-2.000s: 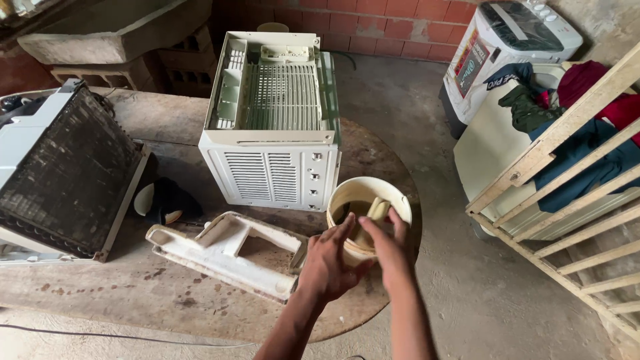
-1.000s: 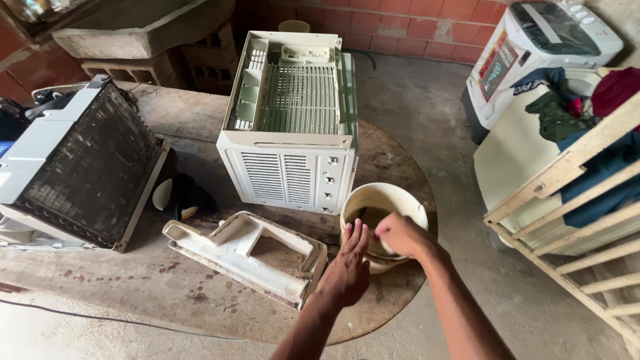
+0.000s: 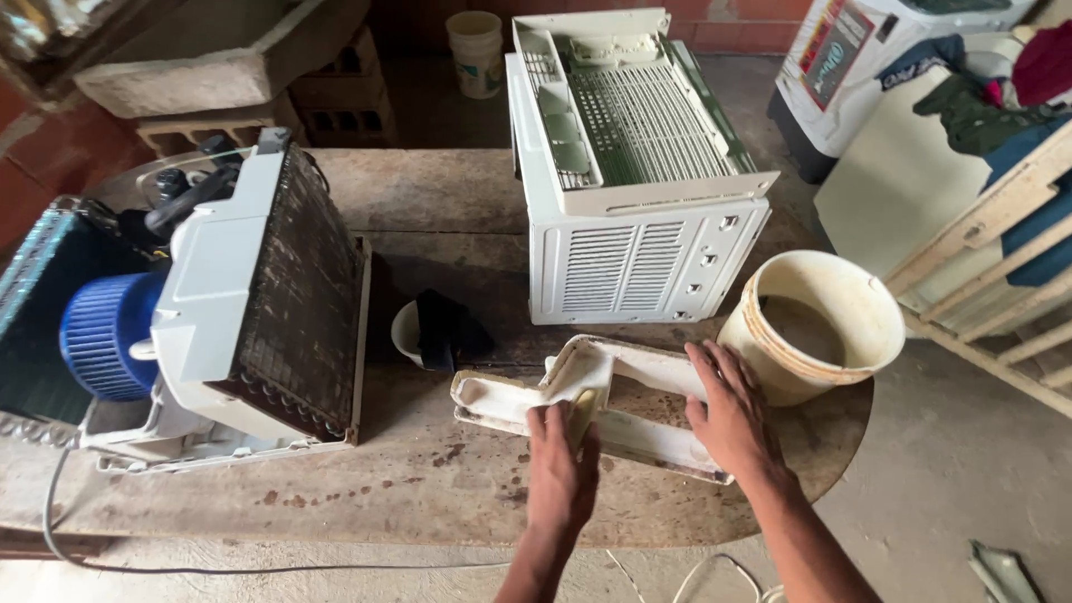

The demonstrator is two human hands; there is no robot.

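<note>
A white plastic frame part (image 3: 649, 431), grimy along its edges, lies on the wooden table. My left hand (image 3: 559, 461) holds a pale yellowish brush or scrubber (image 3: 584, 412) against the part's middle. On the part's right end rests my right hand (image 3: 733, 410), fingers spread, close to the bucket. The cream plastic bucket (image 3: 754, 339) holds murky water and stands at the table's right end. Behind the part stands a white air conditioner casing (image 3: 645, 268), with a cream grille frame (image 3: 662, 188) on top of it.
On the left of the table (image 3: 402, 494) sits an opened air conditioner unit (image 3: 218, 293) with a blue fan wheel (image 3: 113, 335). A small bowl with a dark cloth (image 3: 448, 331) stands between it and the casing. A cable (image 3: 276, 571) runs below the table's front edge. A slatted wooden gate (image 3: 988, 222) stands at right.
Both hands have left the bucket for the white frame part. The scrubber, at the bucket two seconds ago, is now on the part in my left hand. The view has shifted.
</note>
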